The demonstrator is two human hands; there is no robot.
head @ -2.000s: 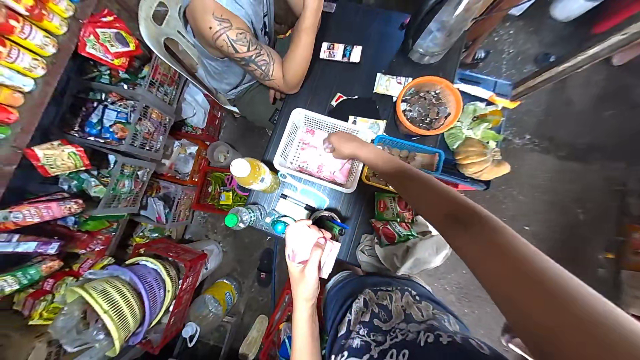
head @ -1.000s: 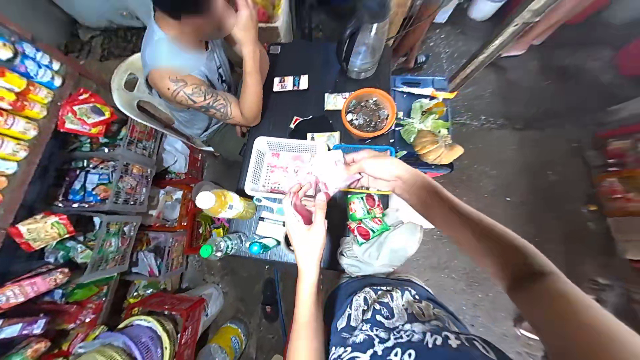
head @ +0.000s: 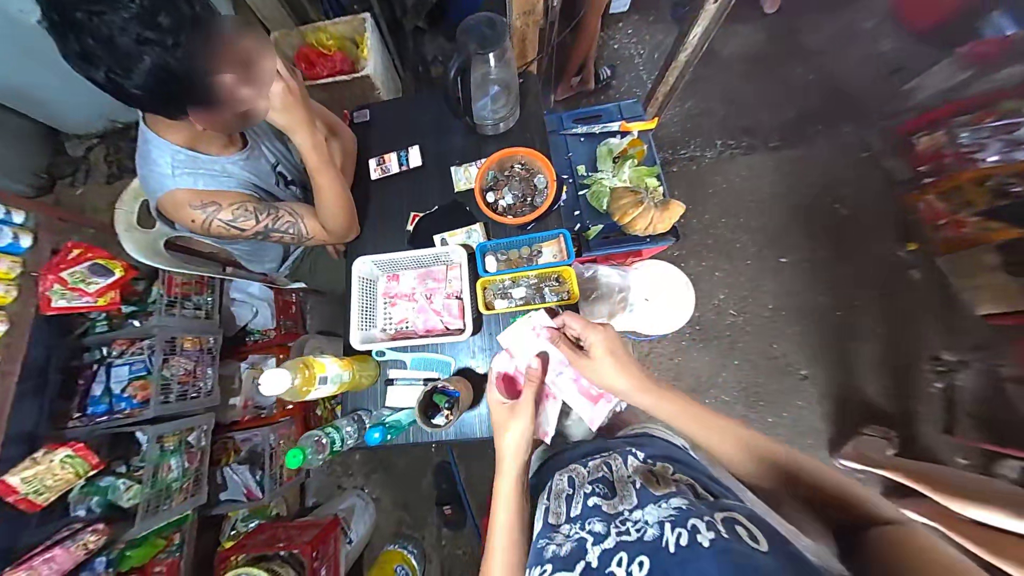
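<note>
Pink-and-white banknotes (head: 584, 392) are spread between my two hands, over the table's near right edge. My left hand (head: 516, 396) grips some of them between thumb and fingers. At their upper right, my right hand (head: 596, 352) pinches the others. A white plastic basket (head: 366, 300) holding similar pink notes lies to the left on the dark table. Coins fill a small yellow basket (head: 528, 290) just above my hands. Behind it, a blue basket (head: 524, 254) holds coins and a brownish note. An orange bowl (head: 516, 186) of coins stands farther back.
A seated person (head: 248, 176) is at the table's left, near a phone (head: 395, 162). A glass pitcher (head: 492, 80) stands at the back. An orange-handled knife (head: 612, 126) and a cut squash (head: 644, 210) lie on a blue surface. Bottles, including a yellow one (head: 324, 377), stand at the near left.
My right hand was over the white basket two seconds ago; it has moved back toward my left hand and now holds notes beside it. The seated person's hand has gone to the face.
</note>
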